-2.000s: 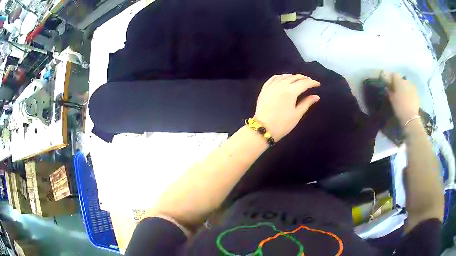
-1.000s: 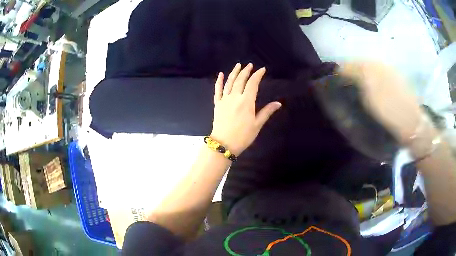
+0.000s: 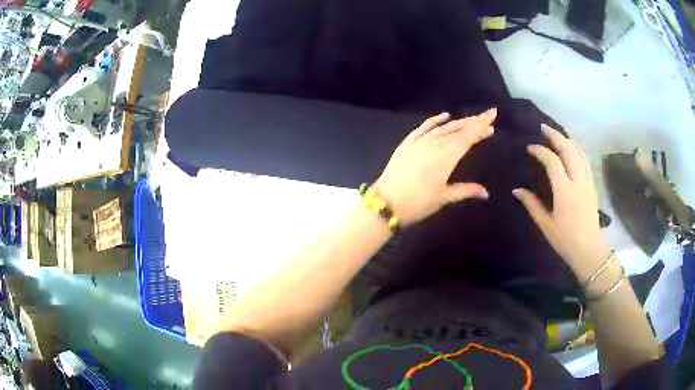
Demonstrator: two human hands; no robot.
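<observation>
A large black cloth lies over the table, with a long, smooth, dark sleeve board with a rounded left end across it. My left hand, with the beaded bracelet, is over the cloth at the board's right part, fingers apart. My right hand is over the cloth's right side, fingers curved and apart, holding nothing. Whether either palm touches the cloth is not clear. The steam iron stands at the right, apart from my right hand.
The white table shows at near left and right. A blue basket is below the left edge. A dark strap with a pale tag and a black rectangle lie at upper right. A sewing machine table and cardboard boxes are at left.
My right hand has let go of the iron, which now rests at the right, and is over the cloth. My left hand moved left, then back right. The view has shifted slightly.
</observation>
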